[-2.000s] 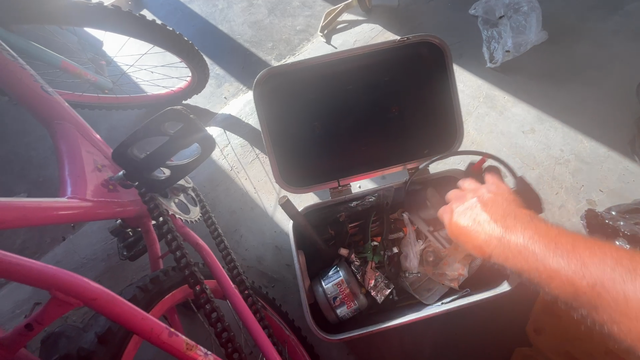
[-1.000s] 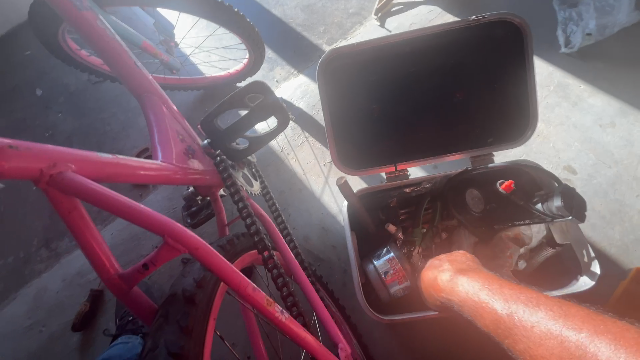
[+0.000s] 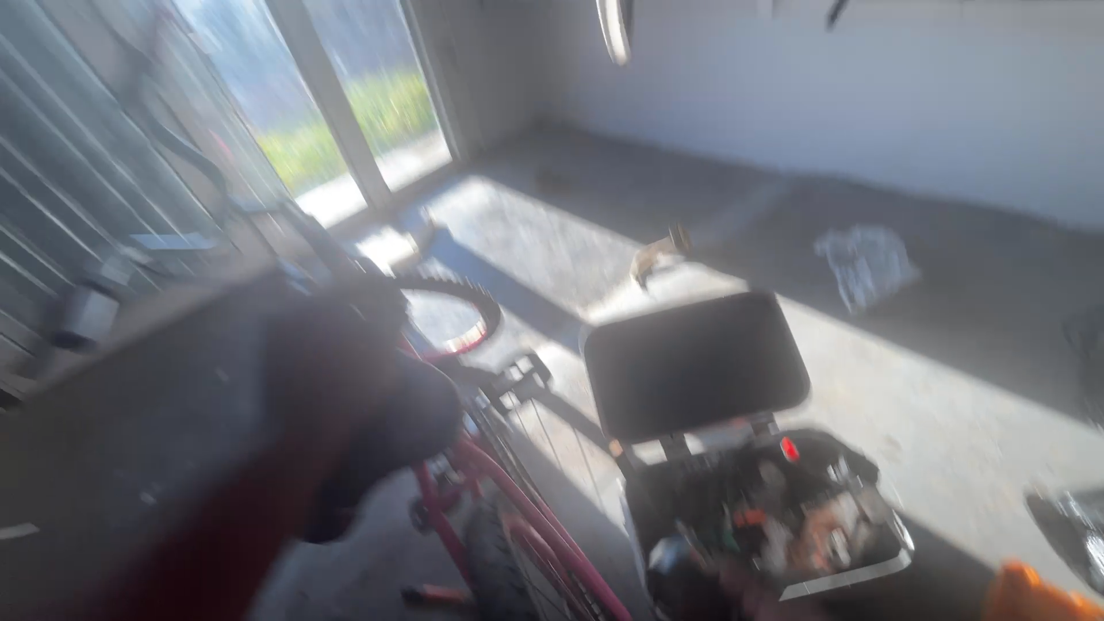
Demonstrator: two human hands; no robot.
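The head view is heavily blurred. My left hand (image 3: 319, 371) is a dark shape at left, over the bicycle and against what looks like its dark saddle (image 3: 414, 418); whether its fingers grip anything is unclear. The pink bicycle frame (image 3: 517, 509) runs down behind it to the right. An open box (image 3: 897, 552) stands right of the bicycle, its dark lid (image 3: 699, 366) tilted back. Inside lie mixed small items, a black cable-like thing and a red piece (image 3: 789, 448). A dim brownish shape at the box's near edge may be my right hand (image 3: 750, 595); its grip is hidden.
A bicycle wheel (image 3: 483, 315) and pedal (image 3: 526, 375) are left of the lid. Clear plastic (image 3: 867, 263) lies on the concrete floor, with a small tan object (image 3: 655, 254) behind the box. Something orange (image 3: 1031, 595) is at lower right. A glazed door (image 3: 345, 95) stands at back left.
The view has swung up, bringing the door and wall in. My left hand has come into sight over the bicycle. My right arm no longer shows plainly across the box.
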